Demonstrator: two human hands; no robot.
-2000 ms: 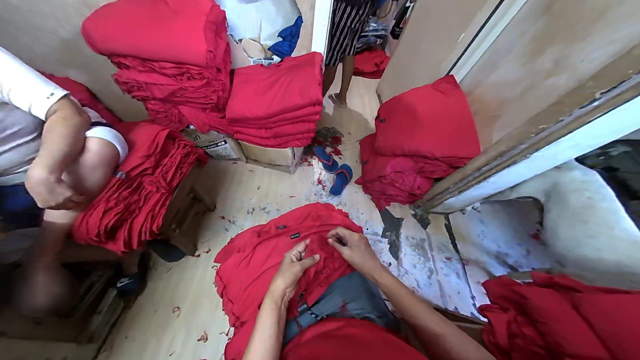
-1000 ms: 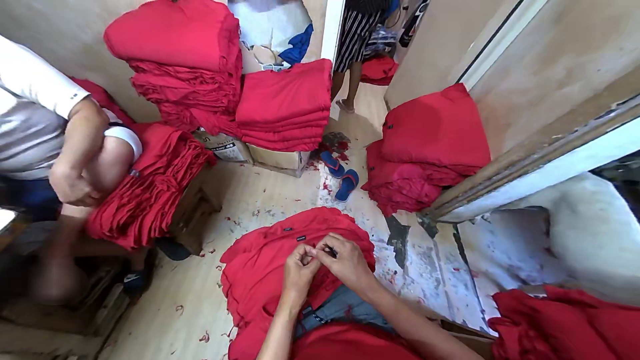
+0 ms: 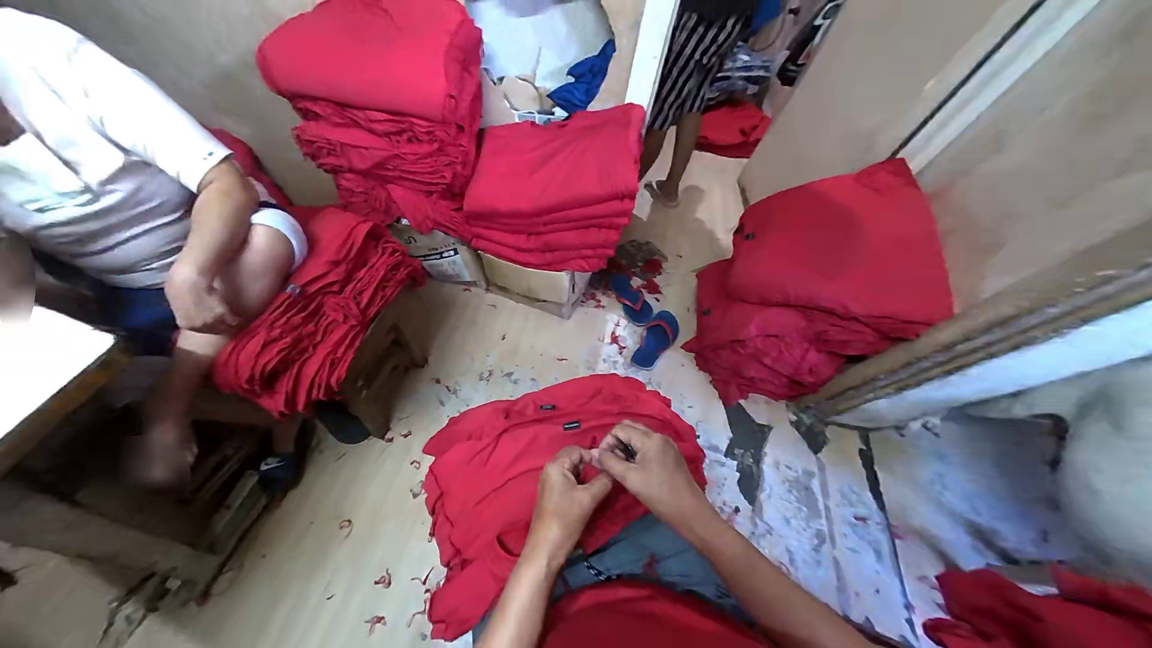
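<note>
Red garments [image 3: 495, 459] with small dark labels [image 3: 572, 426] lie spread over my lap. My left hand [image 3: 571, 490] and my right hand [image 3: 643, 463] meet above this cloth, fingertips together. The left thumb and forefinger are pinched; whatever is between them is too small to make out. A small dark object [image 3: 627, 450], its kind unclear, sits within the curled fingers of my right hand.
Folded red garments [image 3: 558, 180] stand on cardboard boxes [image 3: 531, 281]. Another red pile [image 3: 837, 252] leans by the doorway at right. Blue flip-flops [image 3: 657, 339] and thread scraps lie on the floor. A seated person [image 3: 117, 171] is at left; another person [image 3: 688, 99] stands beyond the doorway.
My hands were apart two seconds ago and have come together at the fingertips, where they stay. The seated person's arm remains over the knee.
</note>
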